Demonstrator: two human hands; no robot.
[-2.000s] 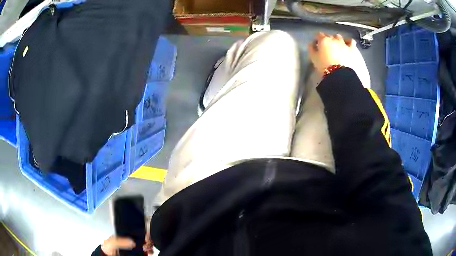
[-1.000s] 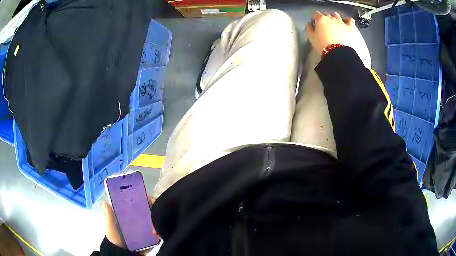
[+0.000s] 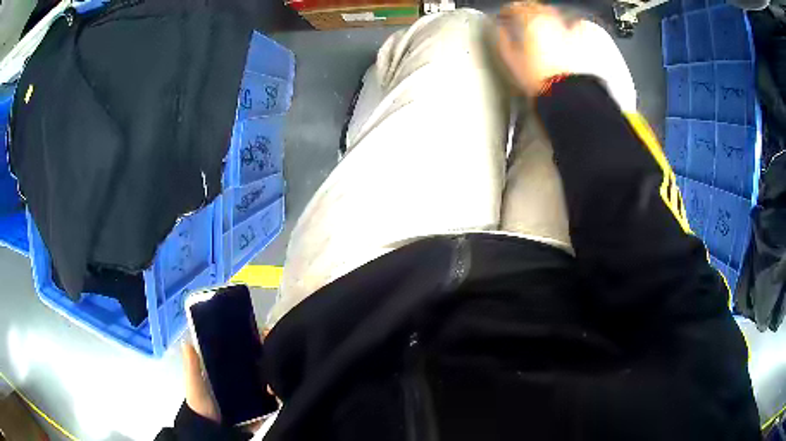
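Note:
A mobile phone [image 3: 229, 355] with a dark screen and pale rim is upright at the lower left, beside my hip. My left hand [image 3: 200, 384] is around the phone, with fingers showing along its left edge and at its lower right. My right hand [image 3: 536, 43] is blurred over my knees at the top, a red bracelet at its wrist. Its fingers are too smeared to tell whether they are apart, and no object shows in it.
A blue crate [image 3: 185, 256] at the left is draped with black fabric [image 3: 129, 129]. Another blue crate [image 3: 711, 129] stands at the right, with black bags [image 3: 770, 250] beyond it. A cardboard carton [image 3: 358, 13] is at the top. A yellow line [image 3: 257, 276] crosses the floor.
The phone's screen was dark, then lit purplish, and is dark again now. The phone has risen a little from its earliest place. My right hand has moved left and up from the right knee.

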